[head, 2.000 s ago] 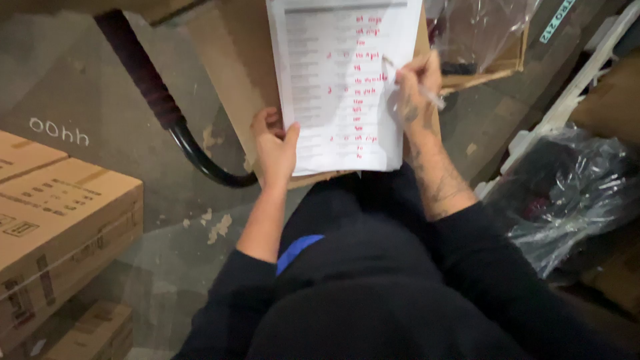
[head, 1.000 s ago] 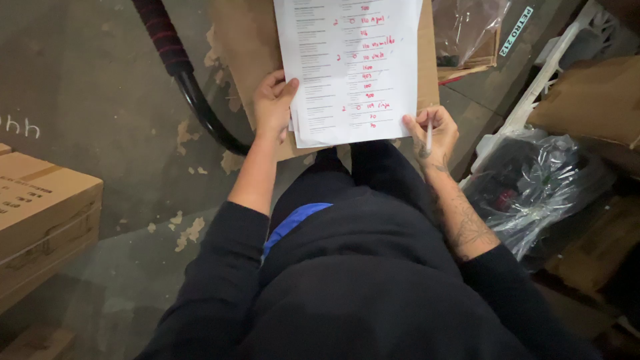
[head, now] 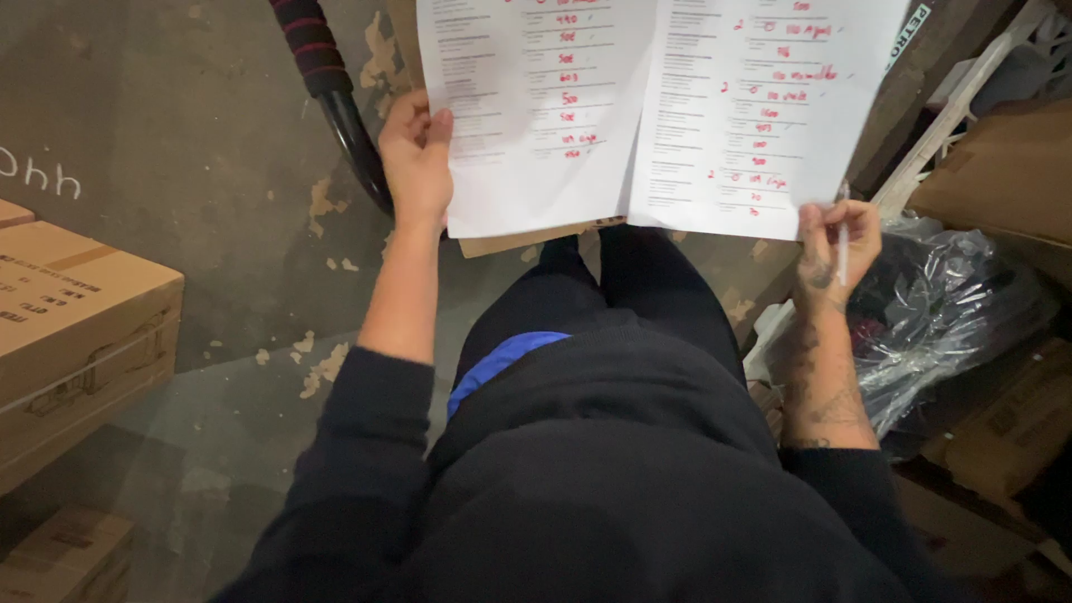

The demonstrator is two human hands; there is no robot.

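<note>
Two printed paper sheets with red handwriting lie spread side by side before me. My left hand grips the edge of the left sheet, thumb on top. At the lower right corner of the right sheet, my right hand pinches the paper and also holds a slim, pale pen. Brown cardboard shows beneath the sheets' lower edge; the rest of it is hidden.
A black curved bar with a ribbed grip rises left of the papers. Cardboard boxes stand at the left. On the right are clear plastic wrapping, a white plastic lattice edge and more cardboard.
One sheet showed on top before; now two are spread apart, the right one moved rightward with my right hand. Two seconds ago the pen was over the page. The view has shifted closer.
</note>
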